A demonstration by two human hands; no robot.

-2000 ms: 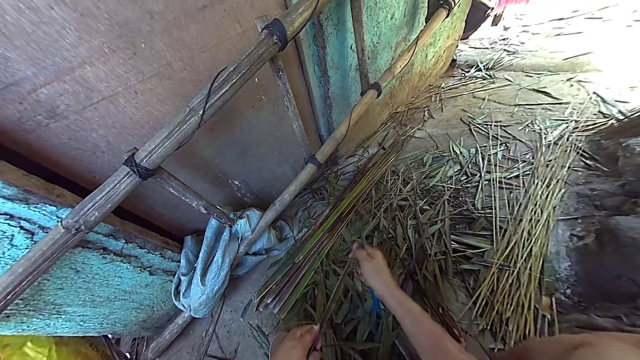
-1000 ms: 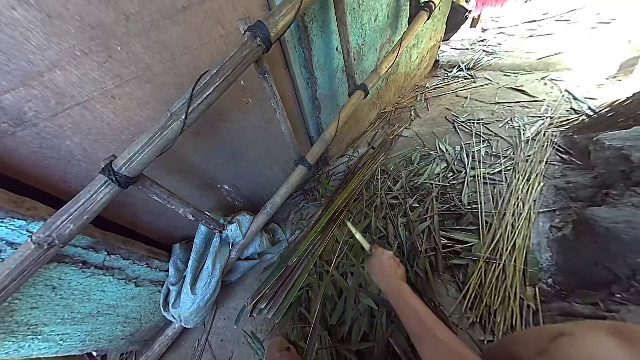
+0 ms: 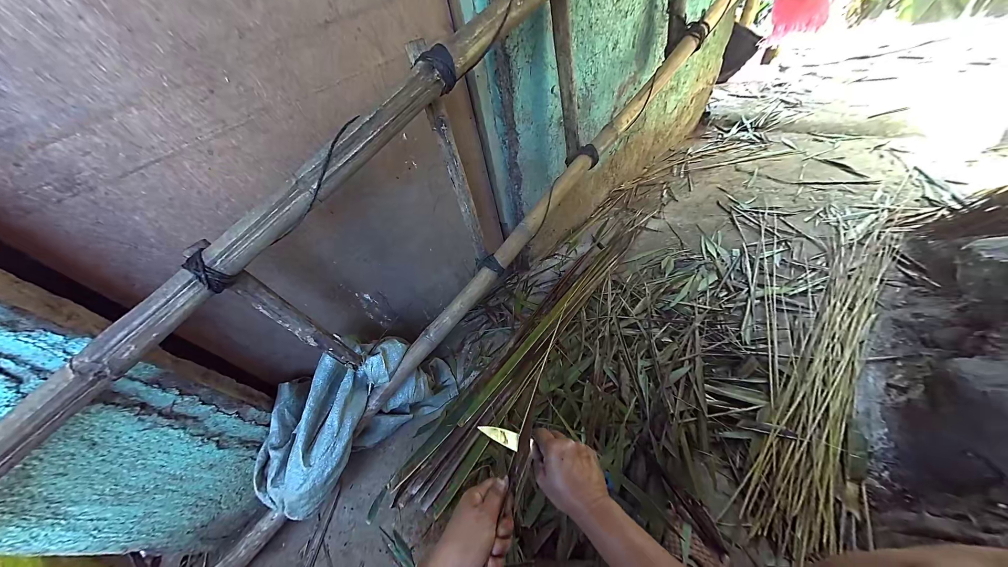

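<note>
My right hand [image 3: 568, 472] is closed around a knife, whose pale, pointed blade [image 3: 499, 436] sticks out to the left. Just below and left of it, my left hand [image 3: 480, 521] grips a thin dark stalk [image 3: 518, 441] that runs up past the blade. Behind both hands lies a long bundle of green and brown stalks [image 3: 504, 370], slanting up to the right. Cut leaves [image 3: 669, 354] are heaped beside that bundle. Farther right, a pile of thin stripped stalks [image 3: 823, 394] lies on the ground.
A bamboo ladder [image 3: 299, 197] with black bindings leans across the left side, before a brown panel and a turquoise wall [image 3: 102, 465]. A grey-blue cloth [image 3: 315, 441] hangs on its lower pole. Dark, rough blocks [image 3: 945, 394] stand at the right.
The left hand has come up from the bottom edge, with a stalk now in its grip. The right hand has moved down beside it, its knife now touching or close to the stalk.
</note>
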